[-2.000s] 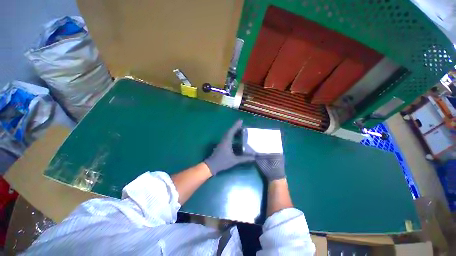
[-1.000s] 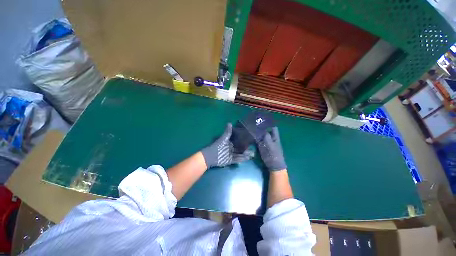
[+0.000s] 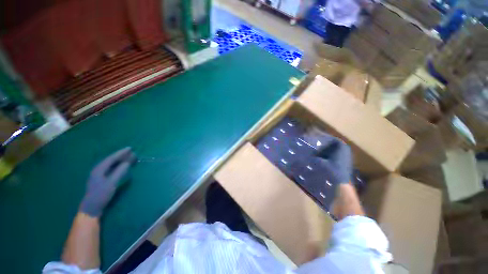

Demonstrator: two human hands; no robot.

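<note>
My left hand (image 3: 106, 181), in a grey knitted glove, is over the left part of the green tabletop (image 3: 176, 118), fingers apart, with nothing seen in it. My right hand (image 3: 338, 159), gloved and blurred, is inside the open shipping carton (image 3: 278, 200) at the table's near right edge. Rows of black product boxes (image 3: 291, 152) with small white logos fill the carton. A dark shape with a white mark lies at my right fingertips; blur hides whether I still grip a box there.
The tunnel opening with rust-red curtain (image 3: 91, 35) and roller conveyor (image 3: 123, 80) is at upper left. A blue plastic pallet (image 3: 257, 43) lies beyond the table. Brown cartons stand at right. A person (image 3: 341, 18) is at the far top.
The view has swung right towards the carton. My hands have parted: the right has moved from the tabletop into the carton, and the left no longer touches the black box they held together.
</note>
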